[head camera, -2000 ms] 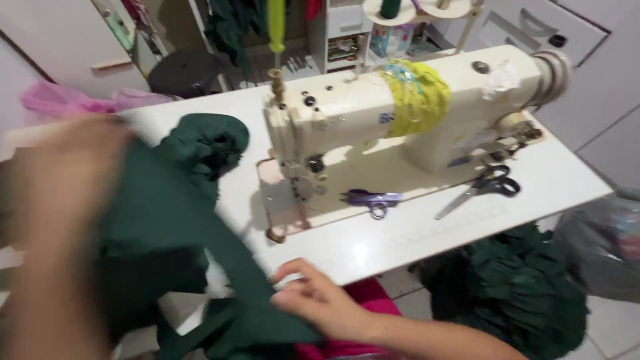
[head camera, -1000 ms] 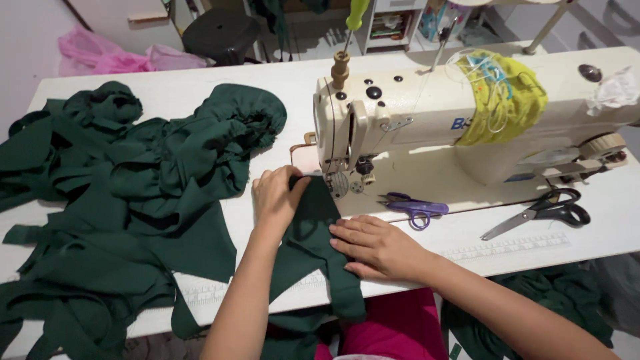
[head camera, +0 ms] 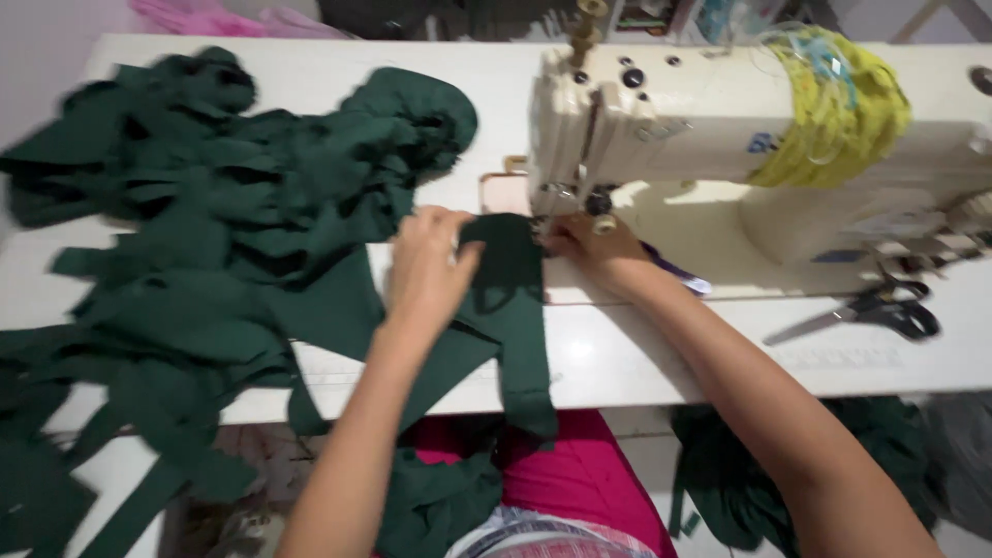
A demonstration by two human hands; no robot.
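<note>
A dark green fabric piece (head camera: 508,310) lies with its upper end at the needle area of a white sewing machine (head camera: 682,108); its lower strip hangs over the table's front edge. My left hand (head camera: 434,263) rests at the left side of that piece, thumb on the cloth and fingers apart. Beside the presser foot, at the fabric's right edge, is my right hand (head camera: 585,244); its fingertips are partly hidden by the machine head, so its hold is unclear. Purple-handled thread snips (head camera: 682,275) lie partly behind my right forearm.
Gathered dark green fabric (head camera: 256,194) covers the left of the white table (head camera: 620,349). Black-handled scissors (head camera: 876,310) lie at the right. Yellow cloth (head camera: 845,108) wraps the machine arm. More green fabric (head camera: 744,480) is below the table, at right. Pink material (head camera: 201,17) is behind it.
My right hand has moved from the fabric, in front of the machine, up to the presser foot area. My left hand has shifted from the fabric's upper end onto its left side.
</note>
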